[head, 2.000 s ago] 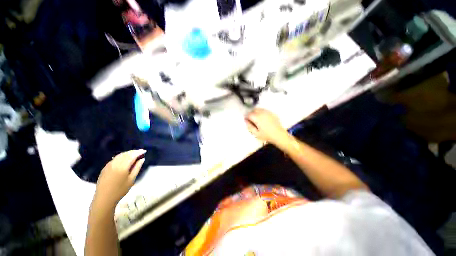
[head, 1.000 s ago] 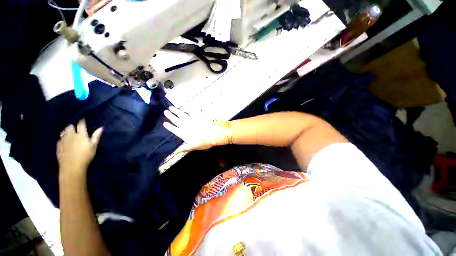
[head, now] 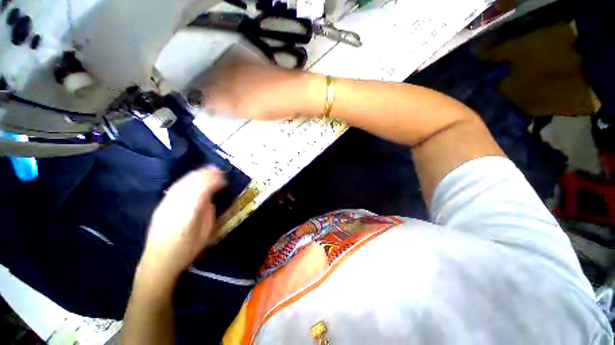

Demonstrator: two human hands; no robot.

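A dark navy garment piece (head: 101, 195) lies spread on the white sewing table (head: 270, 151), with one edge under the needle area (head: 152, 111) of the white sewing machine (head: 88, 40). My left hand (head: 185, 212) rests on the cloth near the table's front edge, fingers bent and blurred; whether it pinches the cloth cannot be told. My right hand (head: 249, 91) is strongly blurred, just right of the needle area, over the machine bed. Its fingertips are unclear.
Black-handled scissors (head: 286, 30) and a small metal tool (head: 339, 34) lie behind my right hand. Dark cloth (head: 431, 101) lies below the table at the right. A red object (head: 587, 197) stands on the floor at the far right. A brown sheet (head: 549, 71) is beyond.
My left hand has moved right, closer to the needle area and table edge. My right hand has left the cloth's edge and moved up beside the machine. The machine appears larger and closer.
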